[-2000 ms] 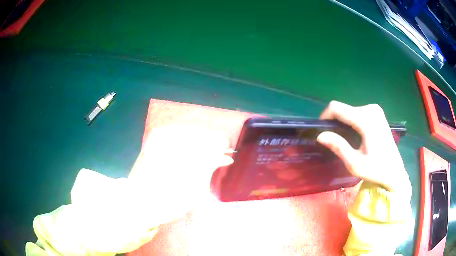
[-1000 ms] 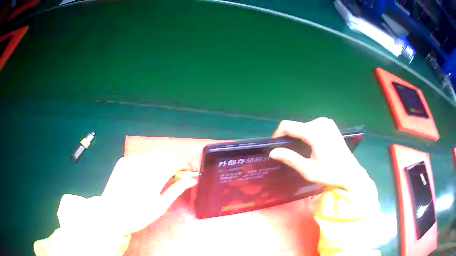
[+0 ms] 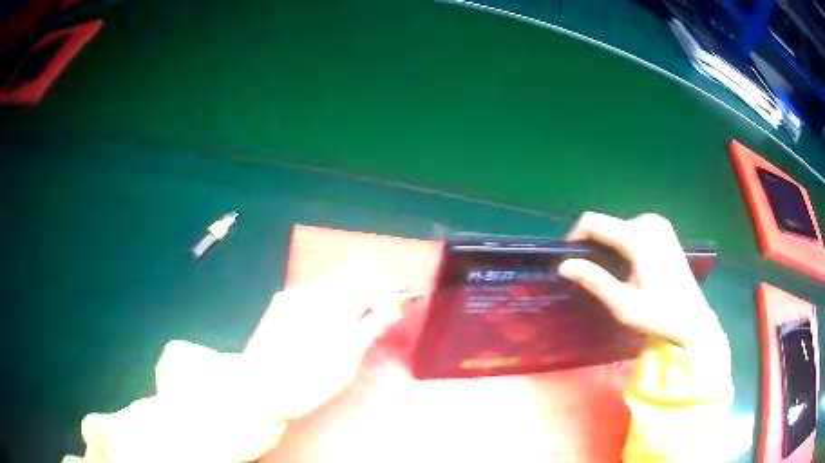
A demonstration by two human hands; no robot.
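Observation:
A black tablet (image 3: 516, 316) is tilted up over the orange foam pad (image 3: 335, 249); its screen shows pale Chinese text. My right hand (image 3: 642, 271) grips its upper right part, thumb on the screen, fingers behind. A dark stick (image 3: 701, 257) juts out to the right behind my right hand. My left hand (image 3: 317, 335) is overexposed; its fingertips are pinched close to the tablet's left edge, on a tiny light piece that is mostly hidden. A small silver-and-yellow plug (image 3: 214, 236) lies on the green surface left of the pad.
Two more orange pads with black tablets lie at the right, one farther back (image 3: 785, 204) and one nearer (image 3: 796, 384). Another pad with a dark slab (image 3: 45, 59) lies at the far left. White stacked sheets (image 3: 737, 81) and blue racks stand beyond the belt's edge.
The camera view has shifted between frames. Since the last frame, my left fingertips have drawn slightly away from the tablet's left edge. My right hand keeps its grip on the tablet.

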